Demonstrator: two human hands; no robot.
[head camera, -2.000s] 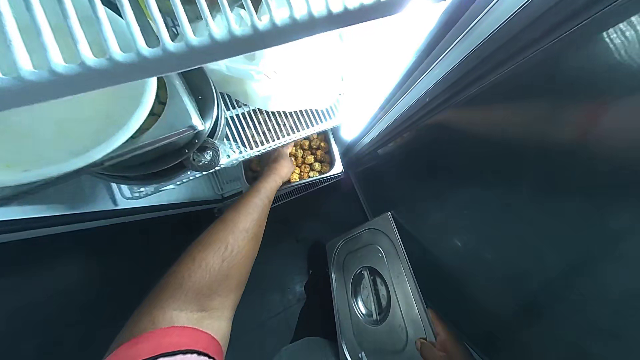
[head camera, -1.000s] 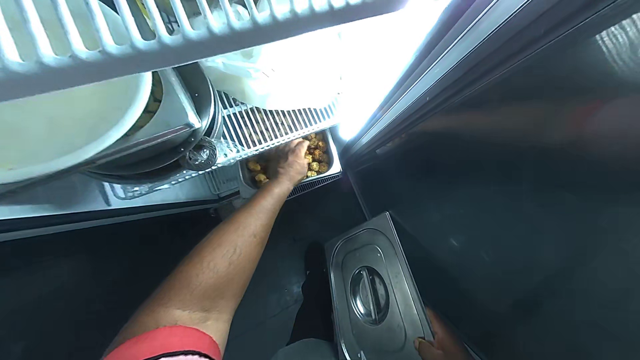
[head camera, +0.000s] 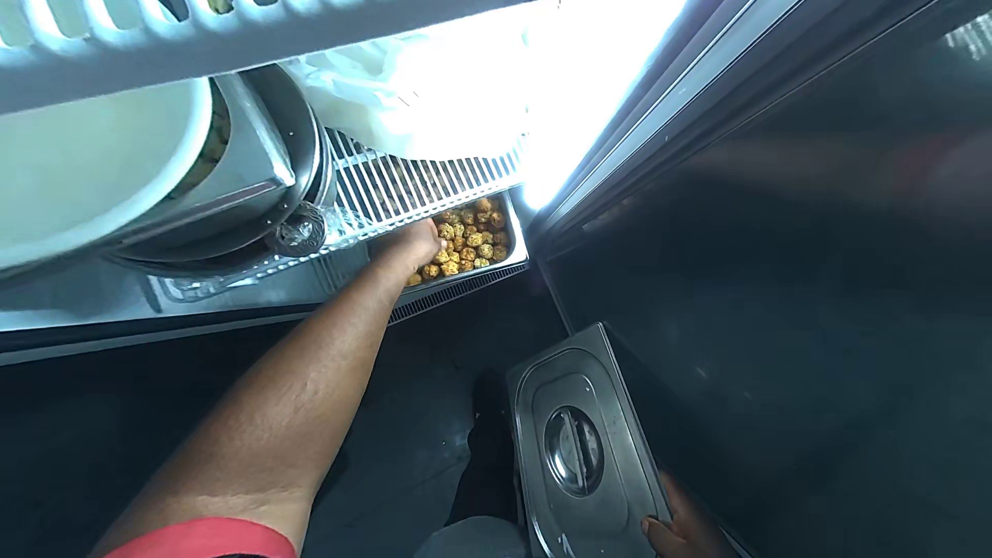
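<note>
A metal food pan (head camera: 518, 244) of small browned food balls (head camera: 474, 236) sits low in a lit refrigerator, under a white wire shelf. My left hand (head camera: 418, 242) reaches in at the pan's left part and touches the balls; its fingers are partly hidden by the shelf edge, so its grip cannot be made out. My right hand (head camera: 682, 523), at the lower right, holds the edge of a stainless steel pan lid (head camera: 581, 457) with a recessed round handle, thumb on top. Whether a pan is under this lid is not plain.
Above my left hand is the white wire shelf (head camera: 418, 186) with a translucent plastic bag (head camera: 403, 101), a large pale round container (head camera: 101, 170), metal pans (head camera: 263, 170) and a wrapped roll (head camera: 301, 231). A dark door panel (head camera: 790, 310) stands at the right, beside the bright door frame.
My left hand has shifted over the balls in the pan; one second ago it covered more of the middle, and now more balls show to its right. My right hand and the lid have stayed put.
</note>
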